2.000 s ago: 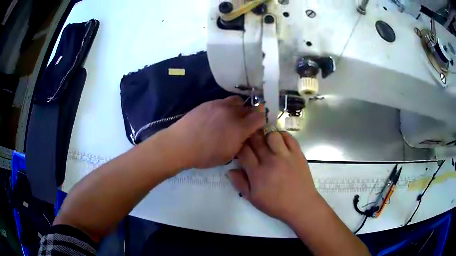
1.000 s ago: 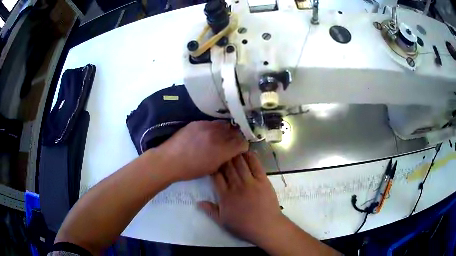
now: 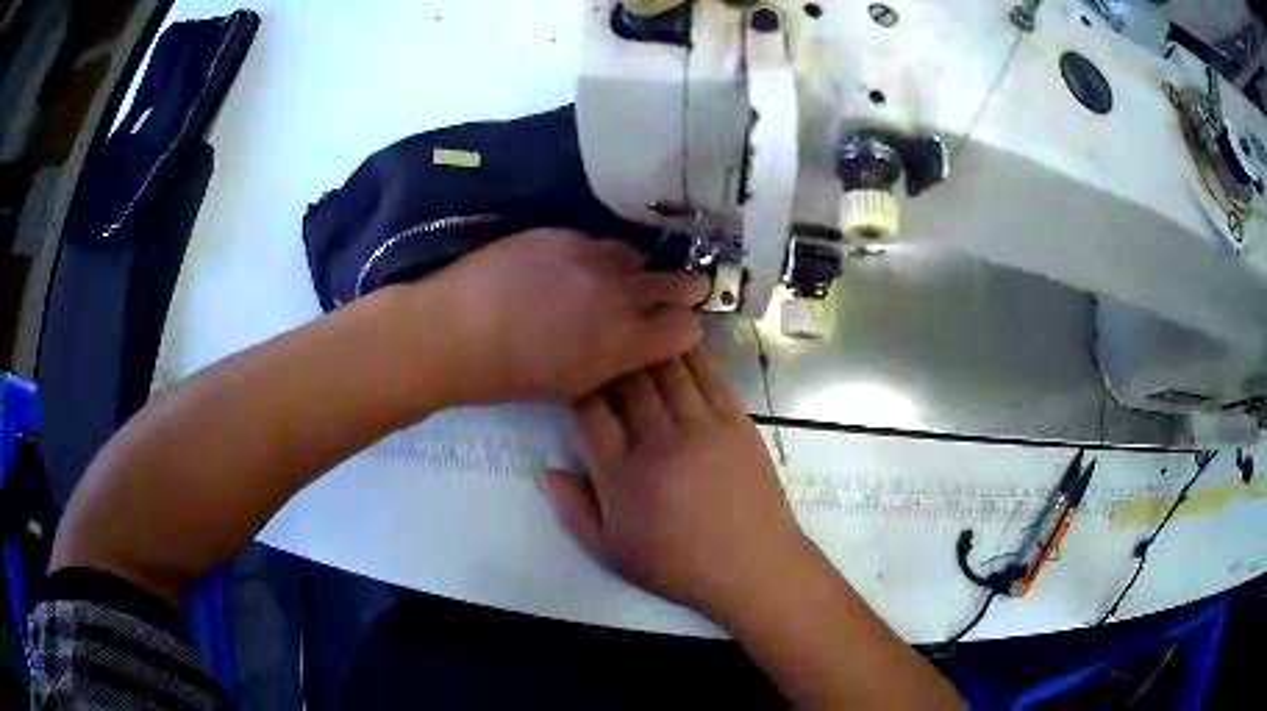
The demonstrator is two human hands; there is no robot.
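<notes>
A dark navy pouch panel (image 3: 417,195) lies left of the sewing machine head, its right part passing behind my left hand and under the head. It bears a cream label (image 3: 456,159) and a curved silvery zip (image 3: 417,236). My left hand (image 3: 556,313) lies over the panel's edge, fingertips beside the presser foot (image 3: 716,278). My right hand (image 3: 667,472) lies flat just in front, its fingertips touching or under the left hand. The cloth under the fingers is hidden, so a grip cannot be told. A loose thread (image 3: 764,368) lies right of the foot.
The white sewing machine (image 3: 973,181) spans the upper right over a metal bed plate (image 3: 945,347). A folded dark pouch (image 3: 167,104) and dark strips (image 3: 104,320) lie at the left. Orange-handled snips (image 3: 1049,535) lie at the right. Blue-edged bins show below.
The camera view has shifted. Both hands have moved left relative to the machine head since the first frame, uncovering the presser foot and a loose thread. The panel's zip side is more bunched than at first.
</notes>
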